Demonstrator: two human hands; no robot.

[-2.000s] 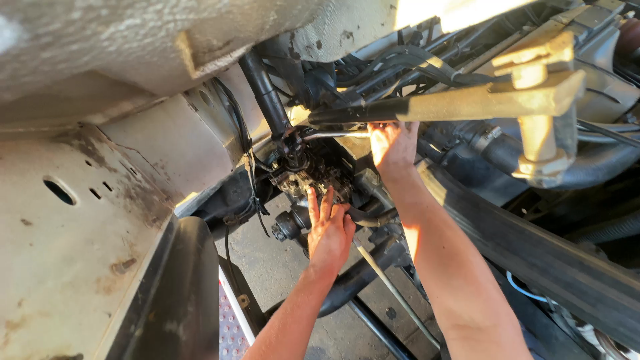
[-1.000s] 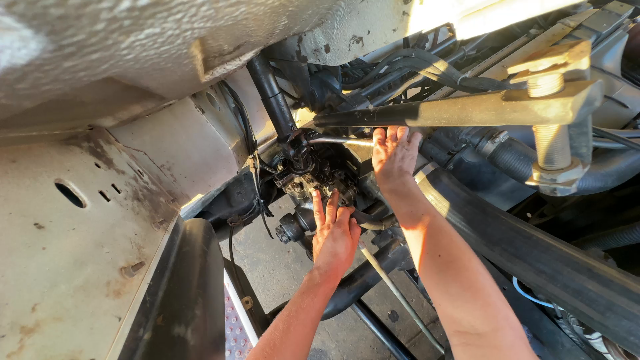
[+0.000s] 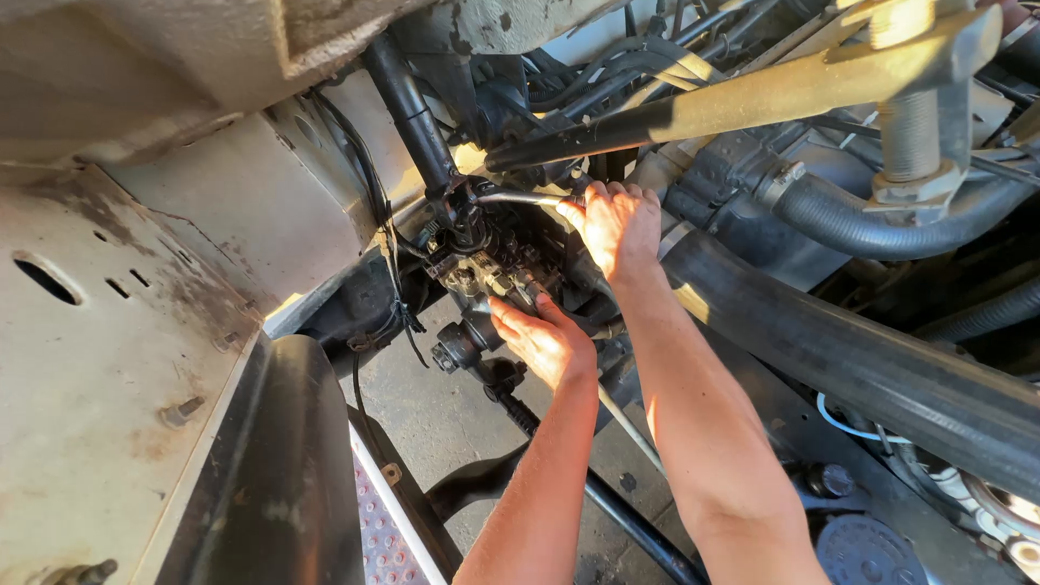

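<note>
My right hand (image 3: 619, 226) is closed around the right end of a shiny metal wrench (image 3: 524, 197). The wrench's left end meets the universal joint (image 3: 461, 213) at the bottom of a black steering shaft (image 3: 414, 122); the contact point is hard to make out. Below the joint sits a greasy metal housing (image 3: 479, 275), which looks like a steering gearbox. My left hand (image 3: 546, 340) rests with its fingertips against the housing's lower right side, thumb and fingers apart. My fingers cover part of the housing there.
Black cables (image 3: 378, 195) hang left of the shaft, beside a stained beige panel (image 3: 89, 357). A thick rod (image 3: 731, 106) crosses above my right hand. A large black hose (image 3: 853, 357) runs right of my right forearm. Below lie a dark bar (image 3: 638, 520) and the concrete floor (image 3: 422, 406).
My left hand has turned and its fingers have shifted on the housing. My right hand's fingers, raised one second ago, are now curled over the wrench. The view has moved closer.
</note>
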